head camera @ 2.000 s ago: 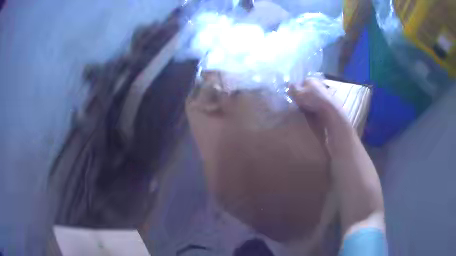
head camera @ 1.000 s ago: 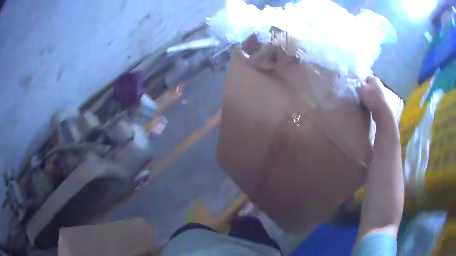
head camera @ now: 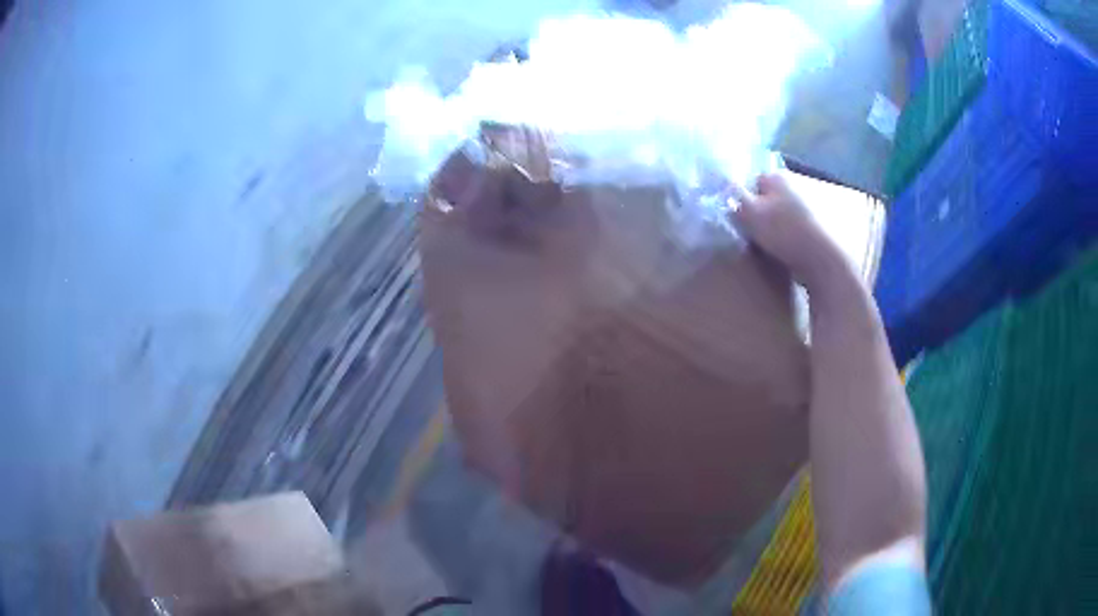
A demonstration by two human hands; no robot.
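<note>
A large brown cardboard carton (head camera: 602,361) is held up in front of me, blurred by motion. Bright, crumpled clear plastic film (head camera: 626,96) bulges from its top. My right hand (head camera: 777,217) grips the carton's upper right edge, with bent flaps behind it; the forearm hangs down along the carton's right side. A small plain carton (head camera: 229,548) shows at the lower left, partly cut off by the frame's edge. My left hand is not in view.
A white wall (head camera: 145,241) runs along the left, with blurred, stacked flat material (head camera: 325,361) at its foot. Blue crates (head camera: 999,169) and green crates (head camera: 1023,445) stand close on the right. A yellow slatted thing (head camera: 783,554) shows low, right of the carton.
The view has moved along the passage: the littered heap at left has left view, and blue and green crates replace yellow ones at right. My right hand keeps its grip on the carton.
</note>
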